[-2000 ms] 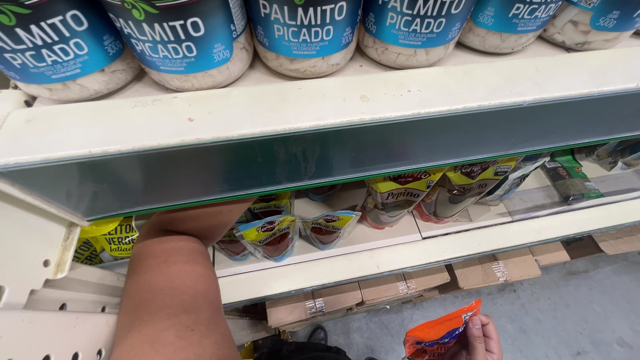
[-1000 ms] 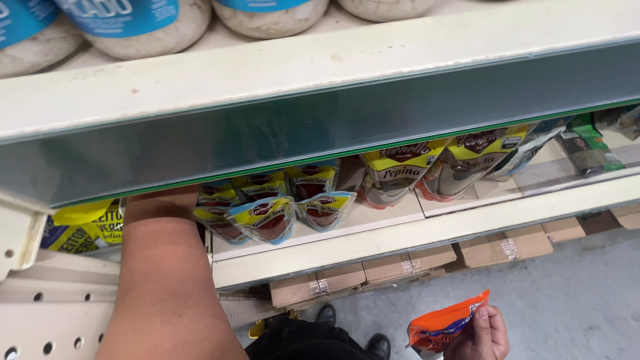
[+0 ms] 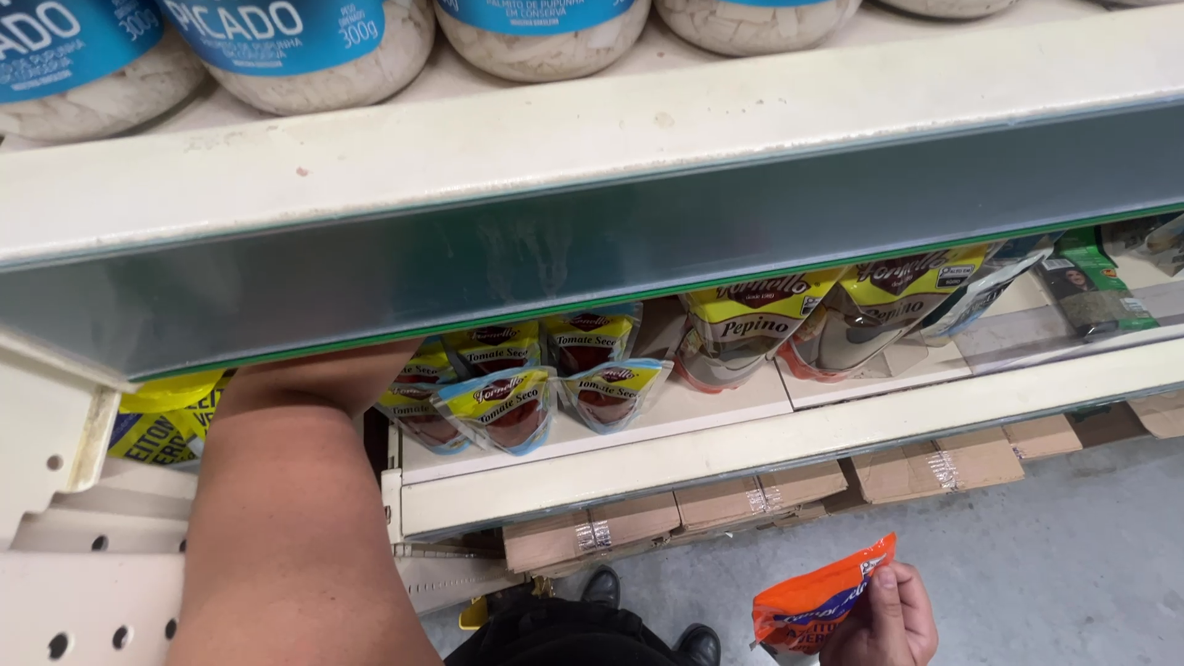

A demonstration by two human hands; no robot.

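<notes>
My right hand pinches the edge of an orange pouch between thumb and fingers, low at the right over the floor. My left arm reaches under the upper shelf, and the left hand itself is hidden behind the shelf's front strip. Beside that arm on the lower shelf stand several small pouches of dried tomato, with yellow tops and clear windows. Larger pepino pouches stand to their right. Yellow pouches are left of the arm.
Glass jars of chopped palm heart line the upper shelf. A green packet lies at the lower shelf's right. Cardboard boxes are beneath. A perforated metal upright is at the left.
The view has shifted, with the jars now higher in the picture. My left arm stays reached under the upper shelf, and my right hand still holds the orange pouch.
</notes>
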